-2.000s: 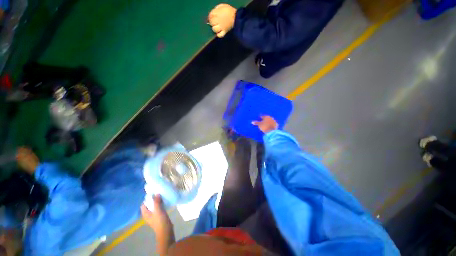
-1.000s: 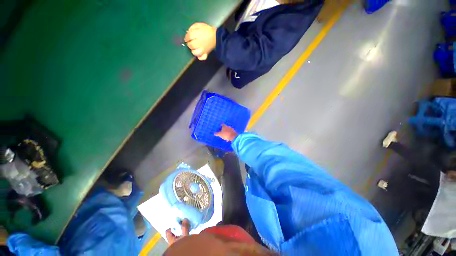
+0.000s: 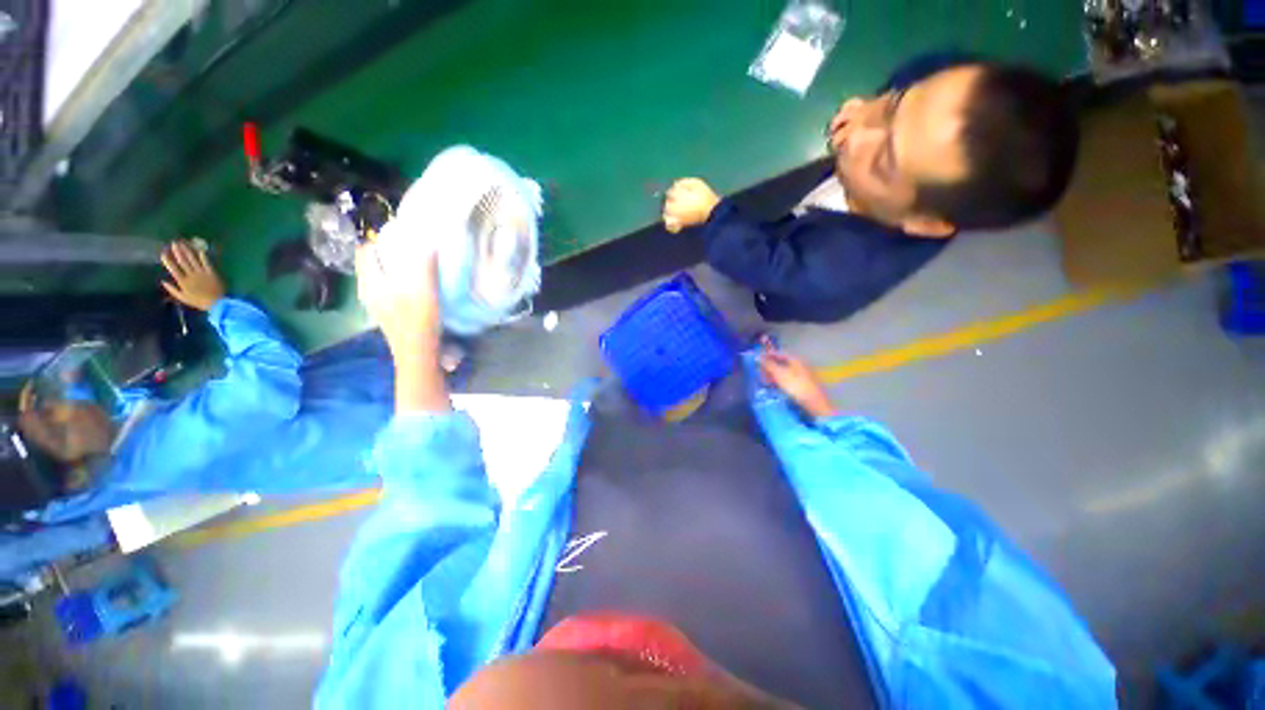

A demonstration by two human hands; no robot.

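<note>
My left hand (image 3: 402,294) holds the light blue desk fan (image 3: 472,239) up at the left, over the edge of the green bench. The fan is blurred and its grille is turned to the right. The blue plastic stool (image 3: 666,344) stands on the floor in front of me, beside the bench. My right hand (image 3: 795,377) is off the stool, to its right, by the open edge of my blue smock. Whether its fingers grip the cloth is unclear.
A person in dark blue (image 3: 832,257) sits at the bench ahead, right of the stool. Another in a light blue smock (image 3: 236,416) sits at left. Dark assemblies (image 3: 340,180) lie on the green bench (image 3: 624,111). A cardboard box (image 3: 1131,194) stands at upper right.
My left hand has lifted the fan from low beside me up and forward to the bench edge. My right hand has left the stool top and moved right. The view has turned.
</note>
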